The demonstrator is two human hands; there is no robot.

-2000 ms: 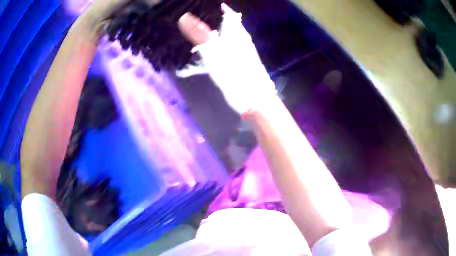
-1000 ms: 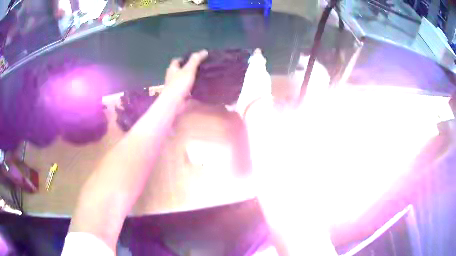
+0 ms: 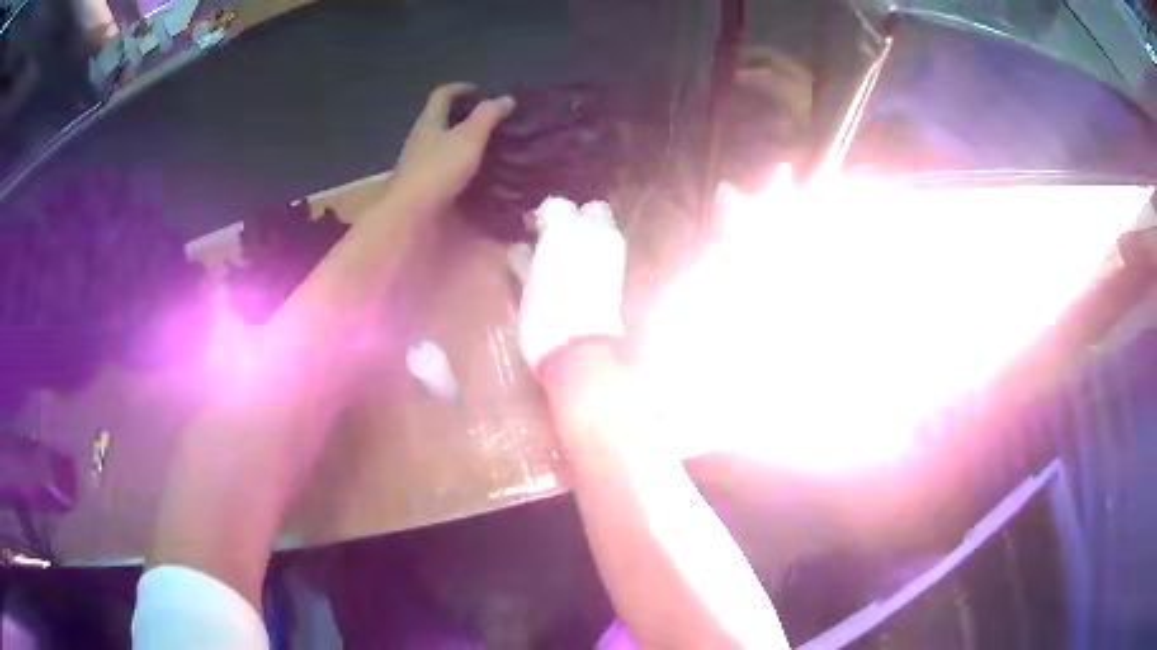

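A dark stack of ridged moulded pieces (image 3: 546,146) lies on the bench beyond my hands. My bare left hand (image 3: 444,146) holds its left side, with the thumb and a finger over its top. My right hand (image 3: 575,273), in a white knit glove with a red cuff, is at the stack's near edge with its fingers bent; glare and blur hide whether it grips anything. A small white bottle (image 3: 433,367) lies on the tan cardboard (image 3: 489,432) nearer to me.
More dark pieces (image 3: 89,279) lie at the left, and a smaller dark piece (image 3: 286,241) is beside my left forearm. A small yellow tool (image 3: 100,455) lies at the lower left. Strong glare covers the right side. A pale-rimmed tray (image 3: 939,559) is at the lower right.
My hands moved from over the blue tray to the bench with dark pieces. Since the last earlier frame, my right hand has moved from the stack's right side to its near edge.
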